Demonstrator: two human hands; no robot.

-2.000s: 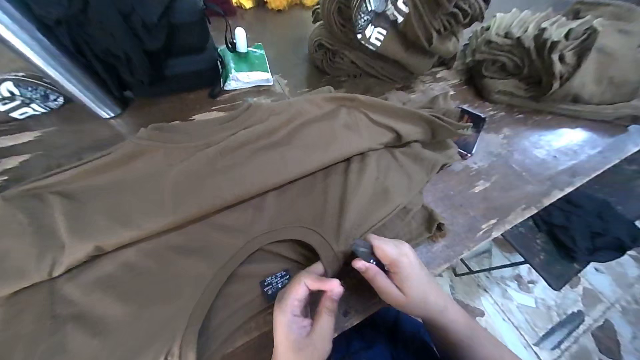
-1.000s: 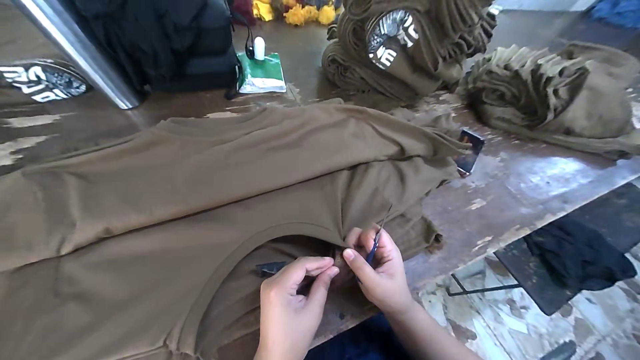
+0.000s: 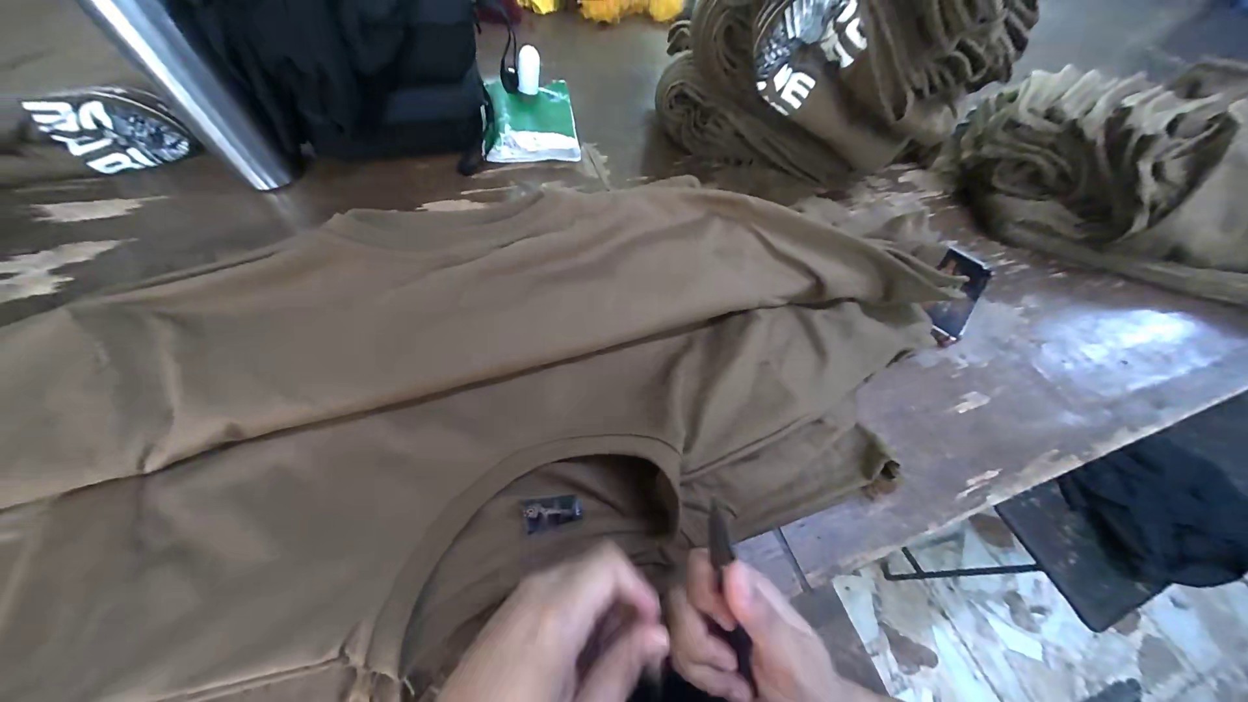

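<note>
A brown knit shirt [image 3: 409, 331] lies spread over the worn table, its ribbed neckline [image 3: 546, 450] curving open toward me. Inside the neck sits a small dark label [image 3: 552, 514] bearing writing. My right hand [image 3: 751, 634] is closed around a small dark tool [image 3: 721, 556], perhaps thread snips, with its pointed blade upward. Just left of it, below the label, my left hand [image 3: 575, 624] is blurred, thumb and fingertips close together; whether a bit of thread or cloth is between them cannot be seen.
Rolled brown garments with white print [image 3: 819, 88] and another brown bundle [image 3: 1102, 166] lie at the back right. A green and white packet [image 3: 533, 122], black cloth [image 3: 341, 78] and a metal pole [image 3: 195, 97] stand behind the shirt. Black cloth [image 3: 1160, 507] rests on a seat beyond the table's edge.
The label inside the neck, partly covered by my left hand a second ago, shows fully now. My hands have moved lower in the view, and the dark tool now points upward.
</note>
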